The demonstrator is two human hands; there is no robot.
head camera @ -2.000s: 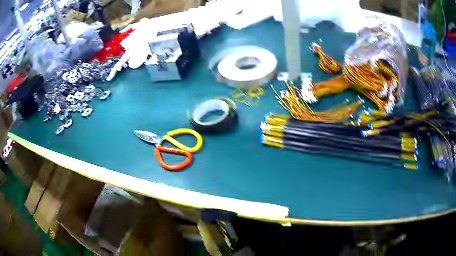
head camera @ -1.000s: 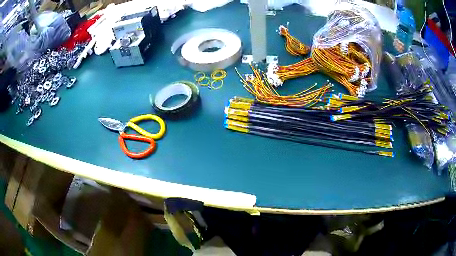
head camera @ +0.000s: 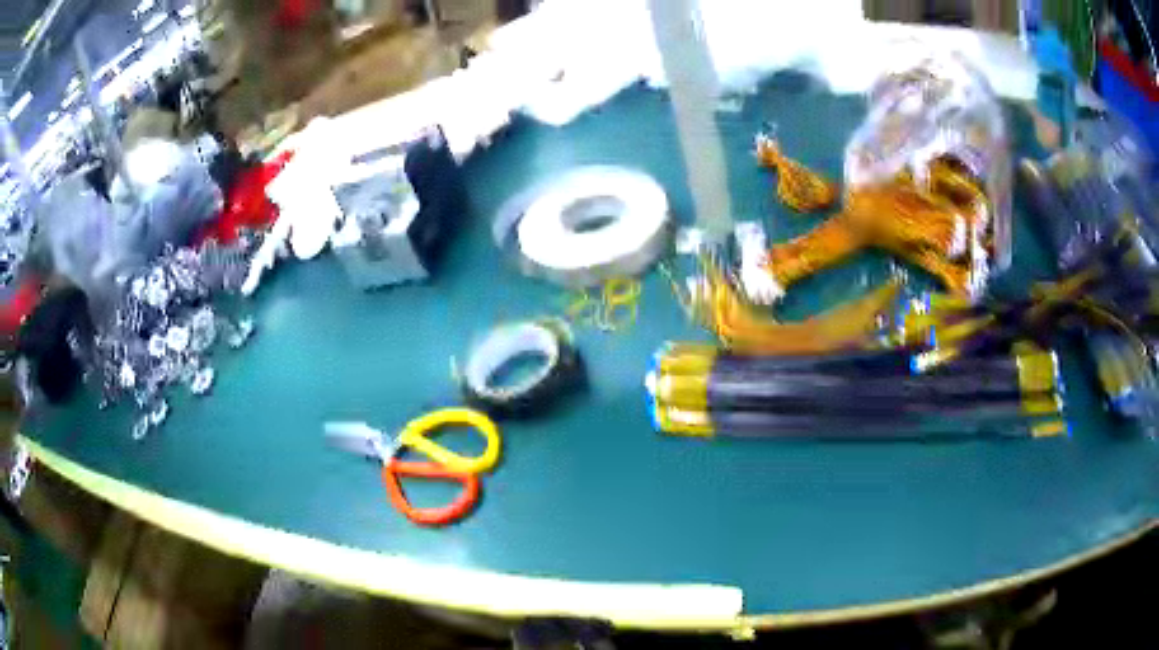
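Observation:
No hand is in the picture. The view is blurred. A bundle of black sleeved cables [head camera: 864,394] with yellow ends and blue tips lies on the green-blue bench mat [head camera: 572,521], right of centre. Scissors [head camera: 426,464] with one yellow and one red-orange loop lie left of centre, blades to the left. A black tape roll [head camera: 521,366] with a pale core lies just above them. A larger white tape roll [head camera: 594,222] lies behind it, with yellow rubber bands [head camera: 608,302] between the rolls. Orange-yellow wire leads [head camera: 801,320] lie behind the black bundle.
A boxy metal fixture [head camera: 381,222] stands at the back left, beside a pile of small metal parts [head camera: 165,330]. A pale post [head camera: 697,127] rises behind the rolls. A clear bag [head camera: 928,127] holds orange wires. More black cables [head camera: 1093,305] lie at the right. Cartons [head camera: 165,578] are below the bench.
The camera view has shifted, so the bench things appear lower and further right than one second ago. No thing on the bench has clearly moved.

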